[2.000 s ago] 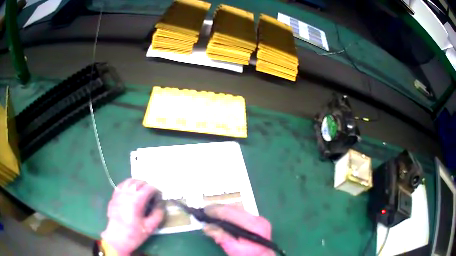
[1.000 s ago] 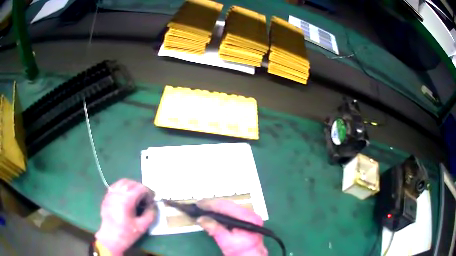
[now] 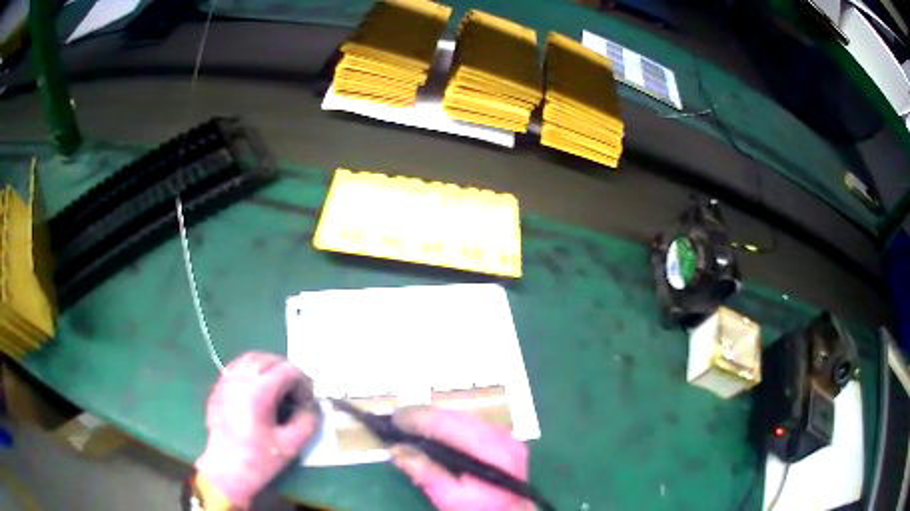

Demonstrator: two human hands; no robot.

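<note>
A white cover plate (image 3: 409, 334) with two grey-brown windows lies on the green mat. My left hand (image 3: 249, 424), in a pink glove, is closed around a small dark round piece (image 3: 291, 401) at the plate's lower left. A thin silvery solder wire (image 3: 195, 284) runs up from this hand. My right hand (image 3: 469, 454), in a pink glove, holds a black soldering iron (image 3: 439, 451). The iron's tip points left, close to my left fingers over the plate; whether it touches anything is too blurred to tell. A single yellow panel (image 3: 419, 225) lies behind the plate.
Three yellow panel stacks (image 3: 494, 75) stand on a white sheet at the back. A black slotted rack (image 3: 150, 205) and upright yellow panels (image 3: 22, 274) are at left. A small fan (image 3: 688, 264), a cream box (image 3: 723, 351) and a black soldering station (image 3: 801, 394) are at right.
The view has shifted, so the bench things sit further right in the picture. My right hand and iron have moved slightly over the plate. Both hands keep their hold.
</note>
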